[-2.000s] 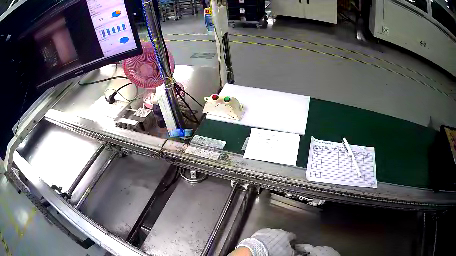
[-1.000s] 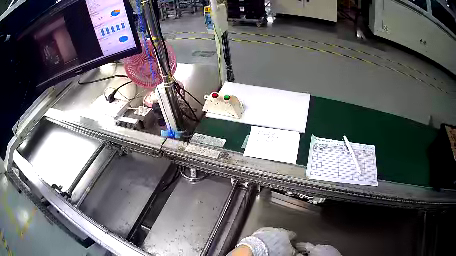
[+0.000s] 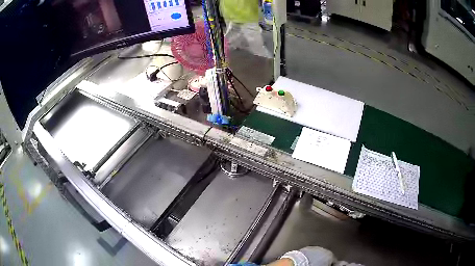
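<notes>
My left hand (image 3: 311,256), in a white glove, is at the bottom edge, right of centre, and is cut off by it. A small part of a second white glove, seemingly my right hand (image 3: 348,264), shows just right of it. The fingers of both are hidden, and no held thing can be seen. The hands are at the near side of the conveyor, whose long silver rail (image 3: 245,157) runs from upper left to lower right. No circuit board or pallet shows on the visible part of the rails.
Beyond the rail, a green mat (image 3: 396,135) bears a cream button box (image 3: 277,101), white sheets (image 3: 323,149), a printed record sheet (image 3: 383,179) and a white pen (image 3: 398,173). A monitor (image 3: 104,26) and pink fan (image 3: 195,49) stand at upper left. A person (image 3: 242,23) is behind the post.
The view has turned left, so the bench and conveyor sit further right. My hands have moved lower and are more cut off. A person now shows at the back.
</notes>
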